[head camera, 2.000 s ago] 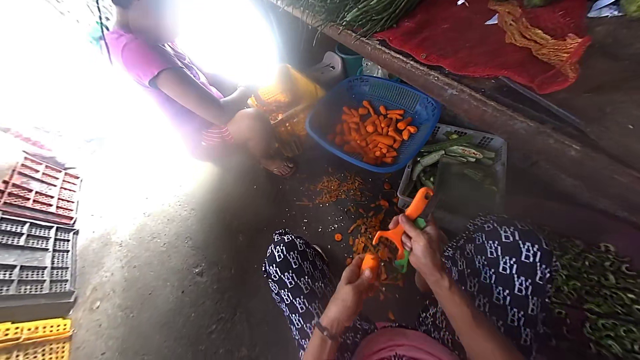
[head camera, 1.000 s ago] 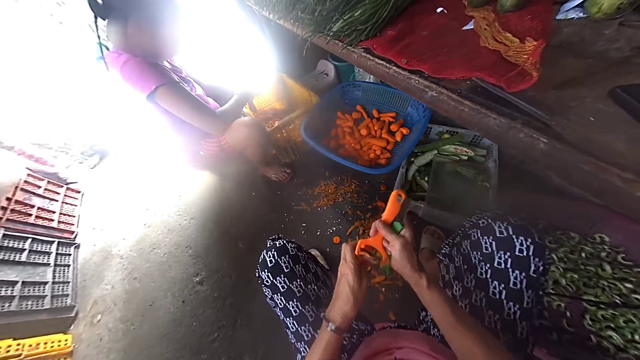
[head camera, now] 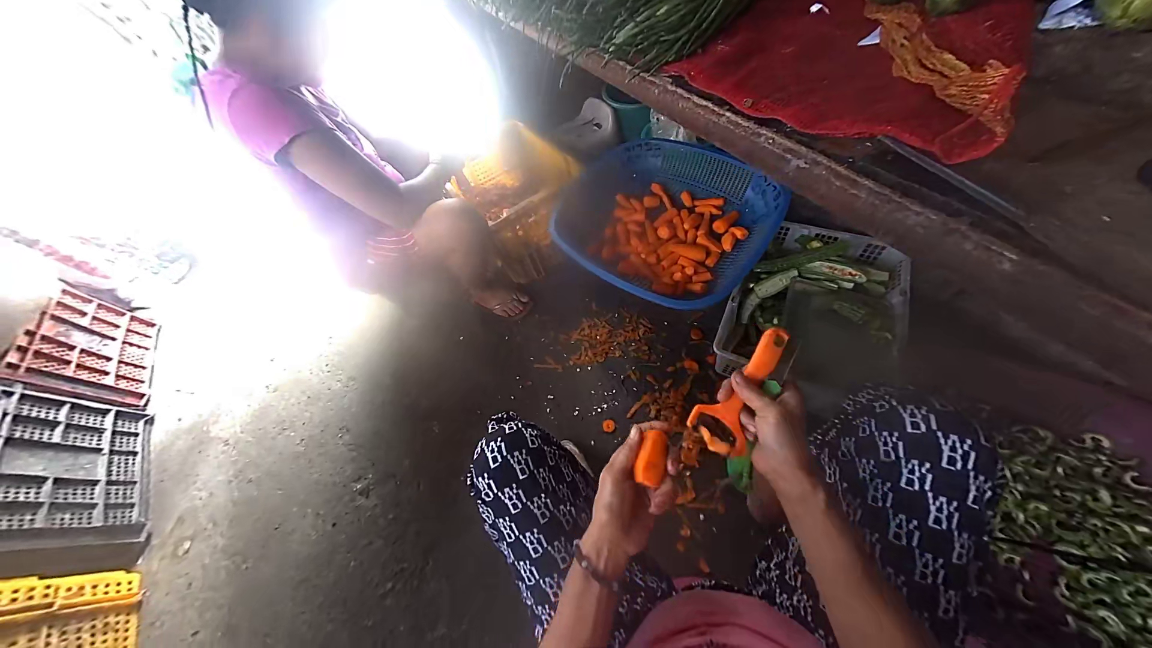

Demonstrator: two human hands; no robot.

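Observation:
My left hand [head camera: 630, 495] holds a short piece of peeled carrot [head camera: 652, 457] upright between thumb and fingers. An orange-handled vegetable peeler [head camera: 740, 409] is gripped in my right hand [head camera: 776, 423], just to the right of the carrot and apart from it. Something green shows beneath that hand; its kind is unclear. Beyond my hands, a blue plastic basket [head camera: 594, 267] holds many peeled carrots [head camera: 675, 238]. Carrot peelings [head camera: 612, 337] lie on the floor between the basket and my knees.
A grey crate [head camera: 886, 247] with long green vegetables stands right of the basket. A person [head camera: 351, 162] sits at the upper left beside a yellow crate [head camera: 517, 229]. Stacked crates [head camera: 76, 468] line the left edge. Cut green pieces [head camera: 1071, 522] lie at right, below a ledge [head camera: 810, 171].
One second ago my hands were together with the peeler at the carrot; now they are apart, and the carrot piece shows plainly in my left hand.

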